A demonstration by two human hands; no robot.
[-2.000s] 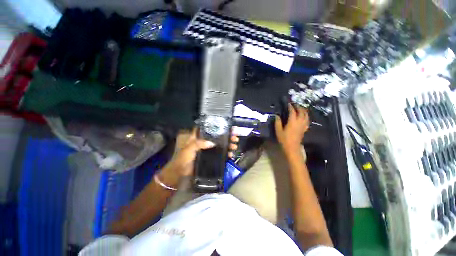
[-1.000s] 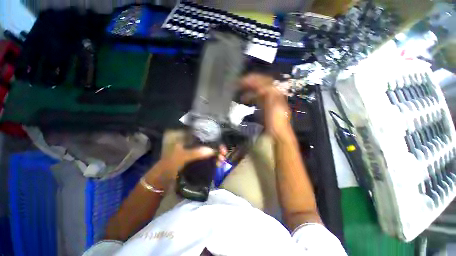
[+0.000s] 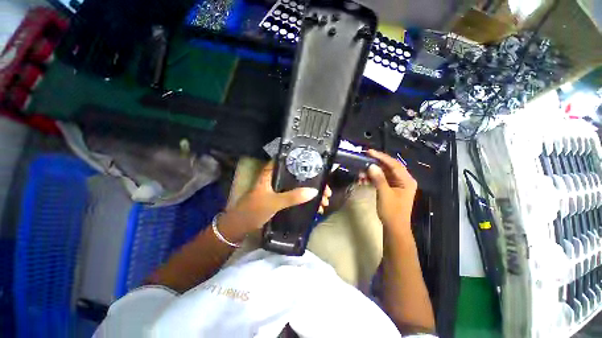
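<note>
A long black lock panel housing [image 3: 323,86] is held upright over the lap, its inner side facing me. A round silver fitting [image 3: 304,162] sits in its lower half. My left hand [image 3: 267,201] grips the lower part, thumb on the front and fingertips at the right edge. A dark lock handle [image 3: 355,158] sticks out to the right from behind the housing, level with the fitting. My right hand [image 3: 394,186] holds the outer end of this handle between thumb and fingers.
White foam tray [image 3: 521,231] with grey parts stands at right, an electric screwdriver [image 3: 485,228] beside it. A heap of shiny metal parts [image 3: 508,72] is at back right. A black-dotted sticker sheet [image 3: 393,58] lies behind the housing. Blue crates [image 3: 49,244] stand at left.
The housing has risen closer to the camera and leans slightly right at its top. My right hand has come down from the housing's upper right side and taken hold of the handle.
</note>
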